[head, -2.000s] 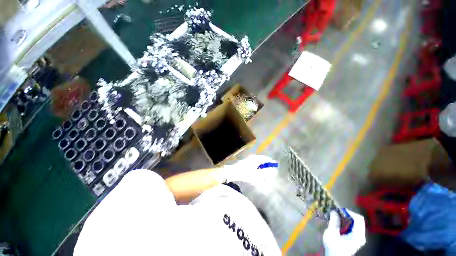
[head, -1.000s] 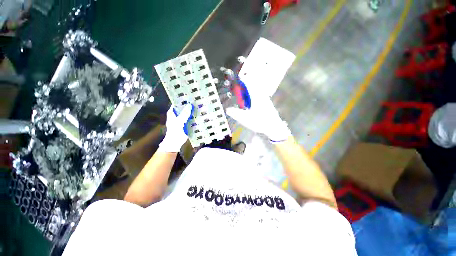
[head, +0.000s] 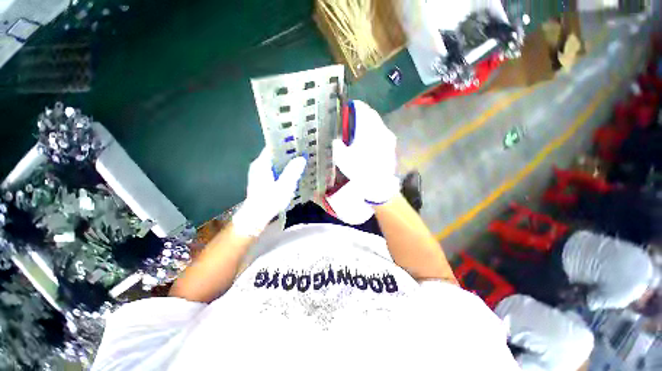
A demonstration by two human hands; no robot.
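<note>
A pale PCB panel (head: 301, 116) with rows of dark slots is held up in front of my chest. My gloved left hand (head: 272, 185) grips its lower left part, thumb on the face. My gloved right hand (head: 366, 159) is closed around red-handled cutters (head: 348, 123) at the panel's right edge. The cutters' jaws are hard to make out against the panel edge.
A white foam tray (head: 134, 185) of wired assemblies lies at the left. A cardboard scrap box (head: 359, 32) with cream strips is at the top, beside another white tray (head: 428, 43). Red stools (head: 526, 228) and seated people in white (head: 606, 268) are at the right.
I have turned towards the green bench mat. My right hand has come in from beside the panel to its right edge with the cutters. The left hand still holds the panel.
</note>
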